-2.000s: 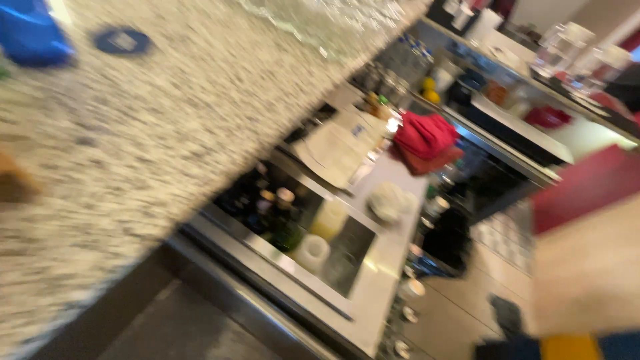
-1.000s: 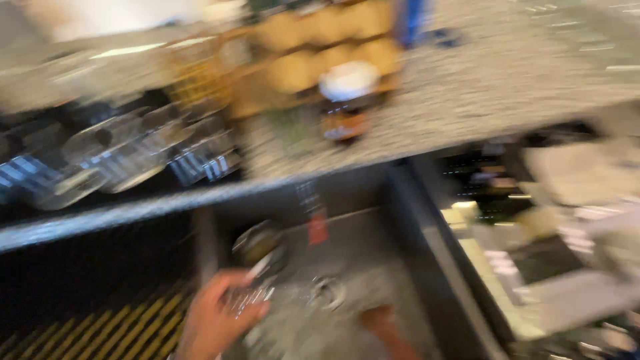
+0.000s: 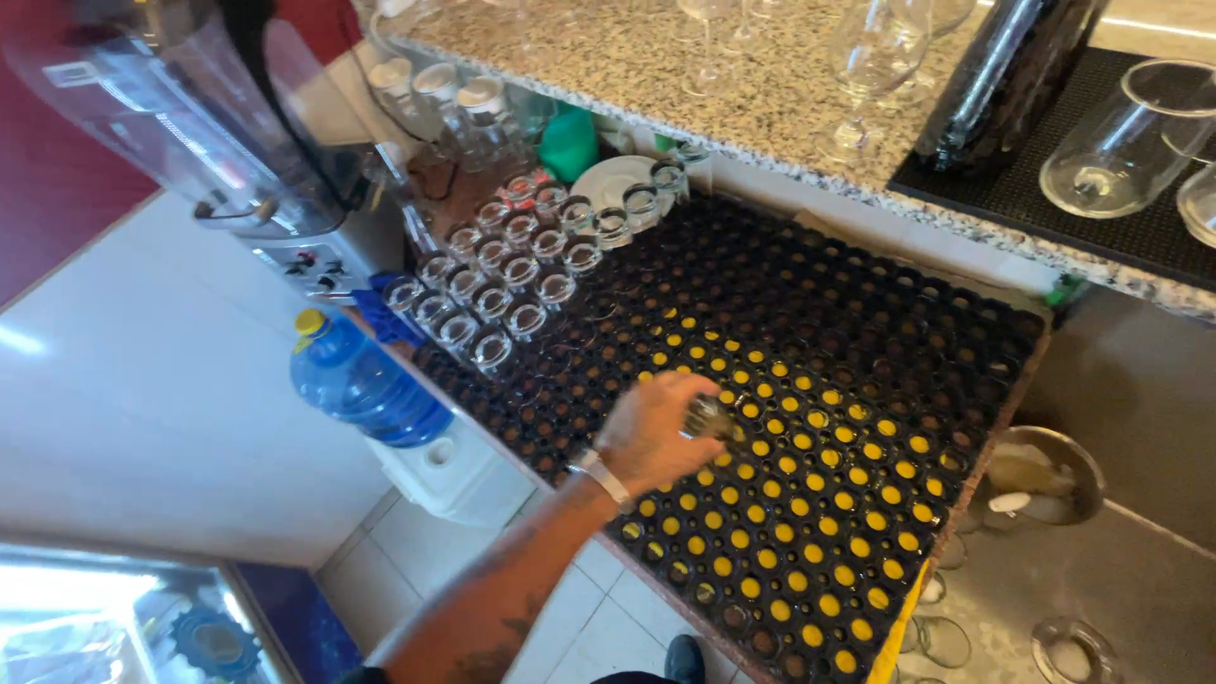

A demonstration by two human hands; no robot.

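My left hand (image 3: pixel 660 427), with a band at the wrist, is closed around a small clear glass (image 3: pixel 708 418) above the black perforated rubber mat (image 3: pixel 855 380). Yellow material shows through many of the mat's holes. Rows of small clear glasses (image 3: pixel 521 271) stand on the mat's far left part, beyond my hand. My right hand is out of view. In the sink (image 3: pixel 1121 408) to the right are a metal bowl (image 3: pixel 1045 475) with a pale object in it and several glasses (image 3: pixel 940 641).
Stemmed glasses (image 3: pixel 855 85) stand on the granite counter (image 3: pixel 608 57) beyond the mat. A drink dispenser (image 3: pixel 323 256) is at the left, above a blue water bottle (image 3: pixel 366 380) on a white container (image 3: pixel 456 475). A white plate (image 3: pixel 617 180) lies behind the small glasses.
The view has swung left, toward the mat and glass rows. My left hand, over the sink a second ago, is now above the mat. My right hand has left the view.
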